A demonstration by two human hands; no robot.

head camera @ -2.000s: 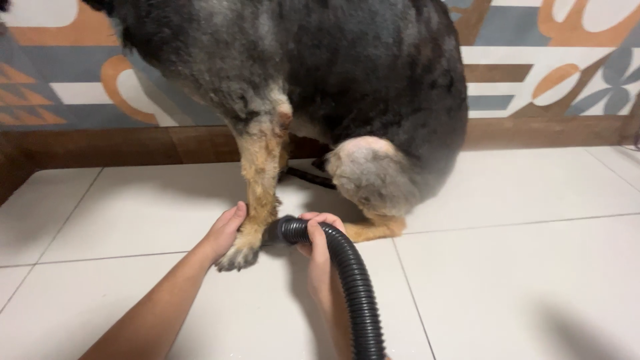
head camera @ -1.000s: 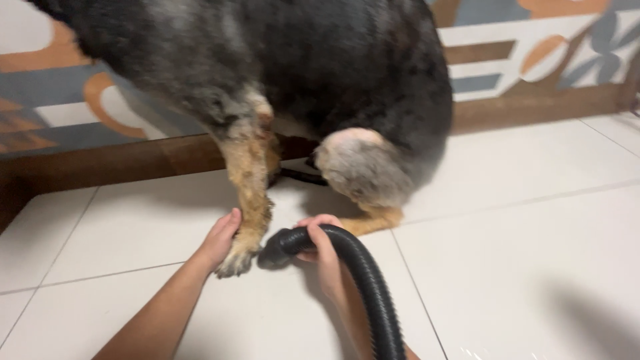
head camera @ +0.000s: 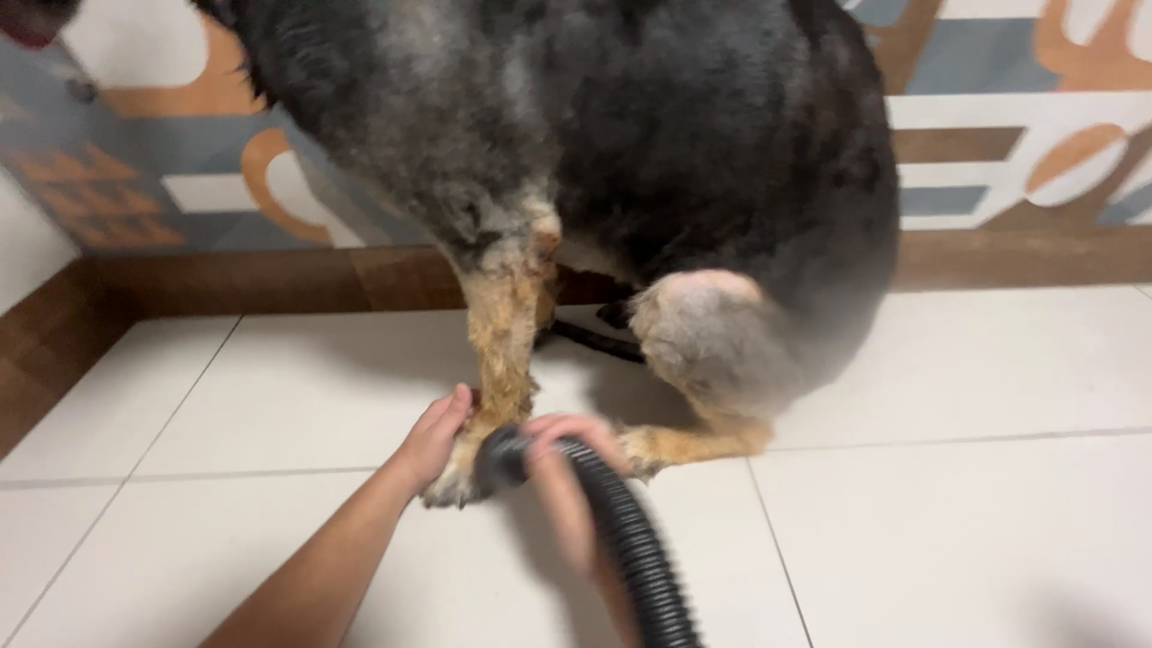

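Observation:
A dog with a black and grey coat (head camera: 684, 153) sits on the tiled floor, its tan front leg (head camera: 499, 351) upright. My left hand (head camera: 438, 436) lies against the outer side of that leg, just above the front paw (head camera: 450, 481); whether its fingers close around the leg is hidden. My right hand (head camera: 571, 459) grips a black corrugated hose (head camera: 634, 540) close to its end. The hose's dark nozzle (head camera: 502, 461) is at the paw's right side. Just right of my right hand rests the hind paw (head camera: 643, 450). The nozzle and right hand are blurred.
Behind the dog runs a patterned wall (head camera: 954, 144) with a brown baseboard (head camera: 270, 277). A dark, thin cord or tail (head camera: 598, 342) lies on the floor between the front and hind legs. White floor tiles (head camera: 972, 531) extend to the right.
The nozzle, a little apart from the front paw one second ago, is now close against its side, with my right hand still on the hose. My left hand remains at the lower leg.

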